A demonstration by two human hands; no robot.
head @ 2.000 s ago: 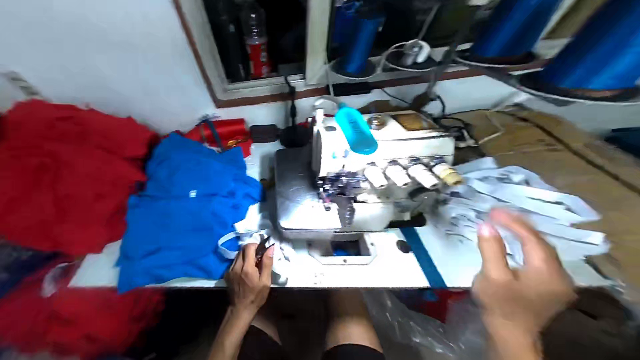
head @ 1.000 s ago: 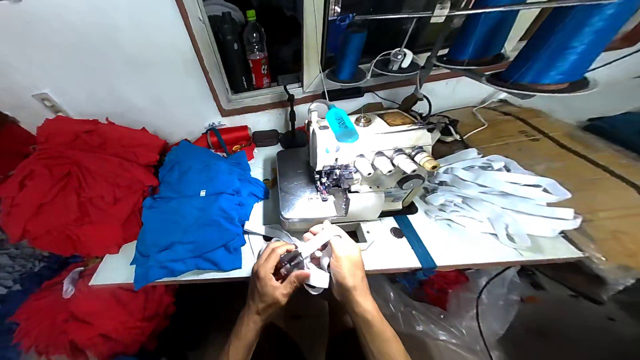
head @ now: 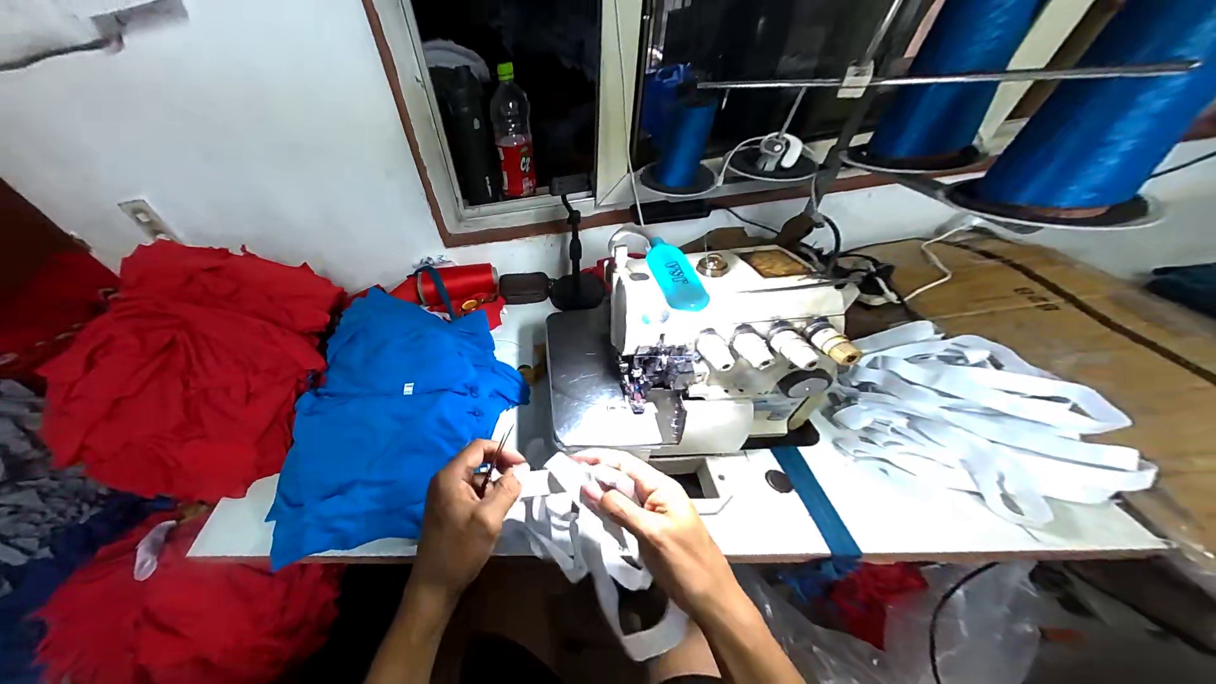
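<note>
My left hand has its fingers closed on a pair of small thread snips and on the end of a white elastic band. The fingers of my right hand pinch the same band just to the right, and its loops hang below the table's front edge. Both hands are in front of a white overlock sewing machine. Blue fabric pieces lie stacked to the left of my left hand. More white elastic bands are heaped right of the machine.
Red fabric is piled at the far left, with more red fabric below. A red thread cone and a small black stand sit behind the blue stack. Large blue thread cones hang over the back right, above cardboard.
Two seconds ago my right hand was at the right, by the heaped bands; it has come over to my left hand. The white band now hangs in longer loops between them.
</note>
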